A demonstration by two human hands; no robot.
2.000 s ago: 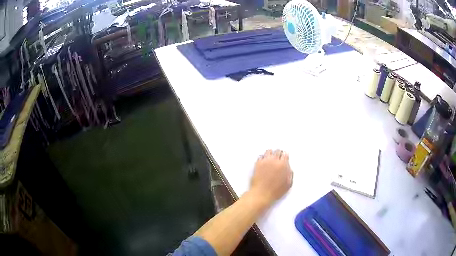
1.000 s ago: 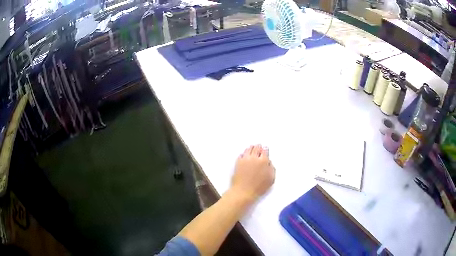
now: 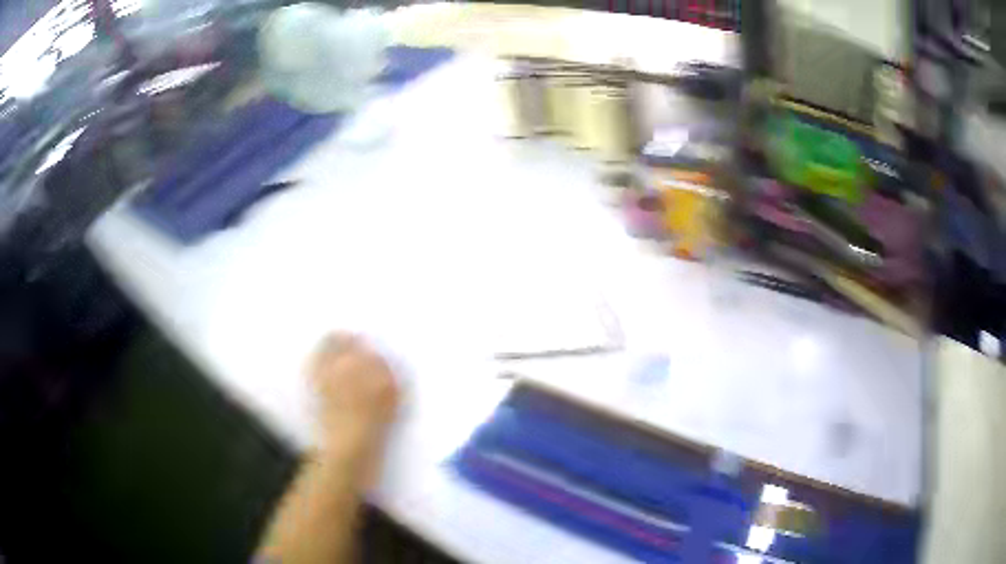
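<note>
The picture is heavily blurred. My left hand (image 3: 355, 386) rests on the white table (image 3: 441, 220) near its left edge, left of the template; its fingers are too blurred to tell whether they hold anything. The blue template (image 3: 618, 474) lies flat at the bottom of the view, with a brown strip along its far edge, white and red slot lines, and strong glare at its right part. A brown patch (image 3: 792, 518) shows beside the glare. My right hand is not in view.
A notebook (image 3: 557, 328) lies beyond the template. Thread cones (image 3: 585, 112), a pinkish tape roll (image 3: 642, 214) and an orange carton (image 3: 691, 214) stand farther back. A green packet (image 3: 819, 156) is on the rack at right. A fan (image 3: 320, 57) and navy fabric (image 3: 226, 165) are at far left.
The view has swung right, so the table things appear farther left and more of the template and the rack shows. My left hand stays on the table beside the template.
</note>
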